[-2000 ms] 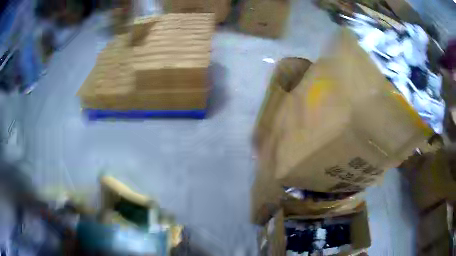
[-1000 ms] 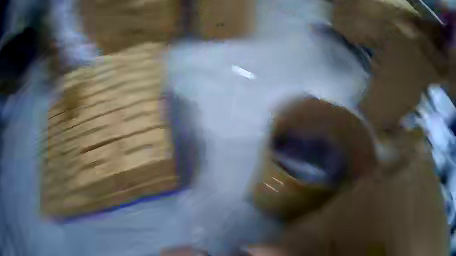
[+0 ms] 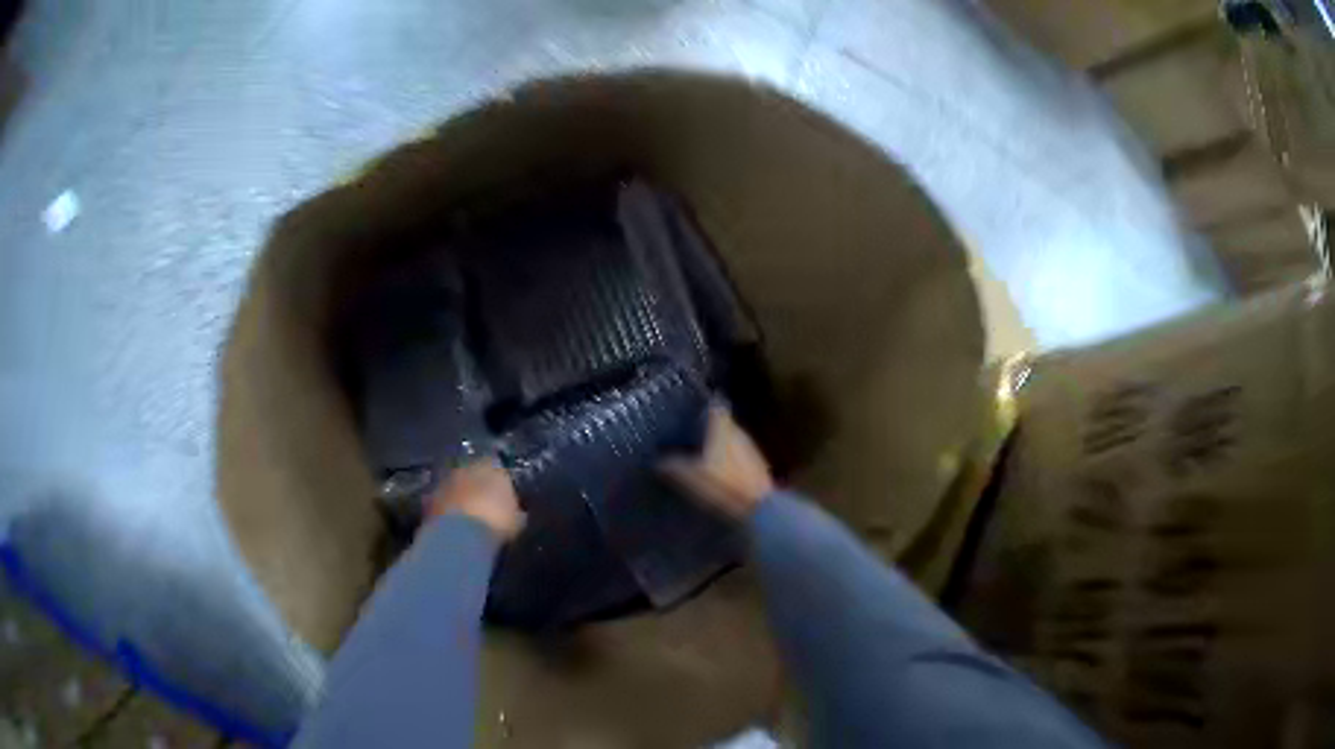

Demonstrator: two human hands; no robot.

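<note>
A large round supply carton [image 3: 864,220] stands open below me on the floor. Dark, ribbed panels [image 3: 571,300] in shiny clear bags lie inside it, some flat and some tilted. My left hand [image 3: 477,495] and my right hand [image 3: 728,465], both bare with grey sleeves, reach into the carton. They are at the two sides of a dark bagged panel stack [image 3: 608,439] and appear to grip it. The fingers are blurred and partly hidden by the panels.
A large printed carton [image 3: 1157,512] with dark lettering stands close against the round carton at the right. More brown cartons [image 3: 1186,117] are at the upper right. A blue pallet edge [image 3: 132,659] shows at the lower left. A small white scrap [image 3: 60,211] lies on the grey floor.
The view has moved over the round supply carton and looks down into it. Both hands have come into view inside it, at the dark panels. The flat carton stack has mostly left the picture.
</note>
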